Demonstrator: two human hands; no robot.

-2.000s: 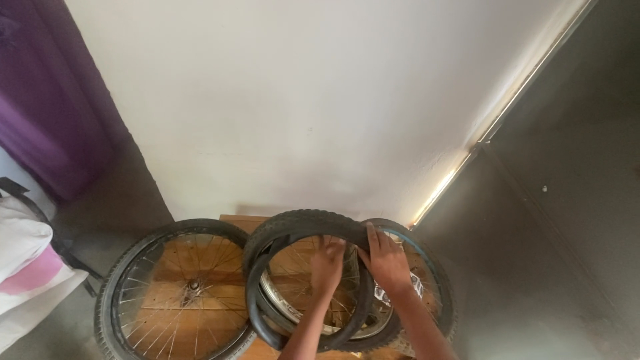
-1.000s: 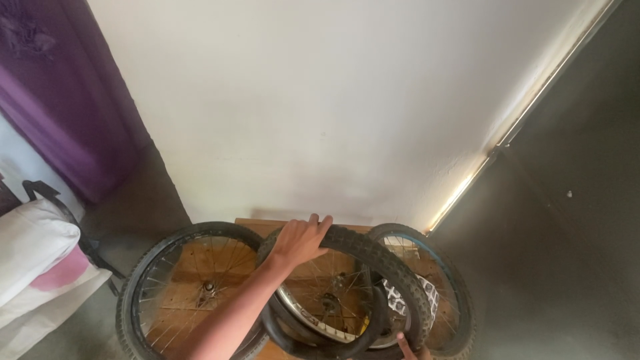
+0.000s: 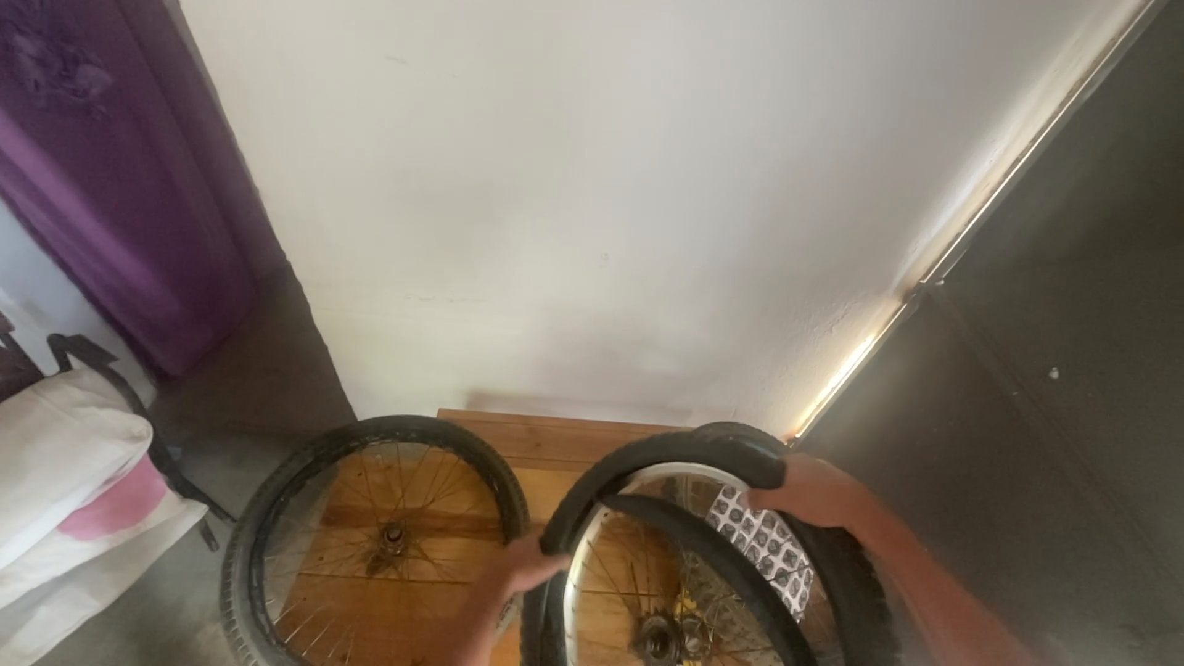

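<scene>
A loose black bicycle tyre (image 3: 680, 448) stands over a spoked wheel with a silver rim (image 3: 575, 592). My left hand (image 3: 532, 564) grips the tyre's left side. My right hand (image 3: 814, 490) is closed around its upper right part. Inside the tyre, a smooth black band of rubber (image 3: 721, 546) slants down to the right across the wheel. The wheel's hub (image 3: 659, 638) shows near the bottom edge. Another spoked wheel with a black tyre (image 3: 242, 555) lies to the left of my left hand. The lower parts of the tyres and wheels are out of view.
Beneath the wheels is a wooden table (image 3: 536, 444) against a pale wall (image 3: 573, 231). A black-and-white patterned item (image 3: 768, 550) shows behind the tyre. White and pink fabric (image 3: 83, 481) lies on a seat at the left, below a purple curtain (image 3: 139, 213). A dark panel (image 3: 1064, 444) stands at the right.
My left hand has moved from the tyre's top down to its left side. My right hand has risen from low on the tyre to its upper right.
</scene>
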